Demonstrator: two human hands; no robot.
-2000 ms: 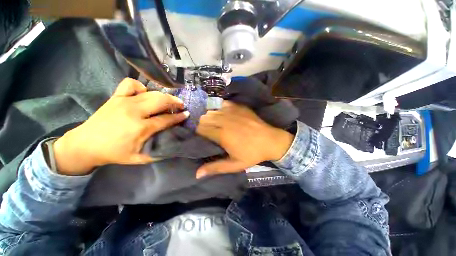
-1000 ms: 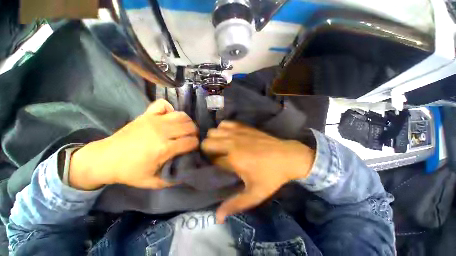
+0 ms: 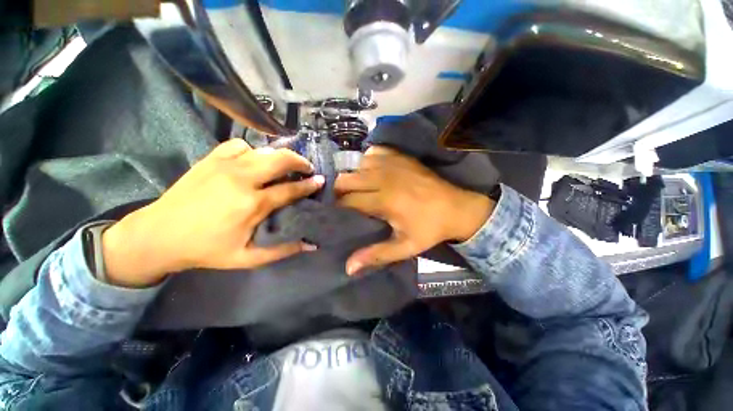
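A dark grey garment (image 3: 321,225) lies bunched under and between my hands, its front edge over my lap. A narrow bluish-purple strip (image 3: 320,154) runs under the presser foot (image 3: 307,136). My left hand (image 3: 213,210) lies on the cloth left of the strip, index and middle fingertips at the strip's edge, thumb apart on the cloth, pinching a fold. My right hand (image 3: 408,205) holds the cloth down right of the strip, fingertips just below the foot, thumb spread towards me. The needle tip is too small to make out.
The white machine head (image 3: 313,64) with a blue stripe stands ahead. A black glossy panel (image 3: 563,88) is at the right. Black labels (image 3: 591,205) lie beside a small parts tray (image 3: 677,217). A measuring tape (image 3: 450,286) edges the table. Greenish dark cloth (image 3: 96,152) heaps at left.
Since a second ago my hands have moved up towards the presser foot. The bluish strip shows between my fingertips again, and my right thumb has come off my lap onto the cloth.
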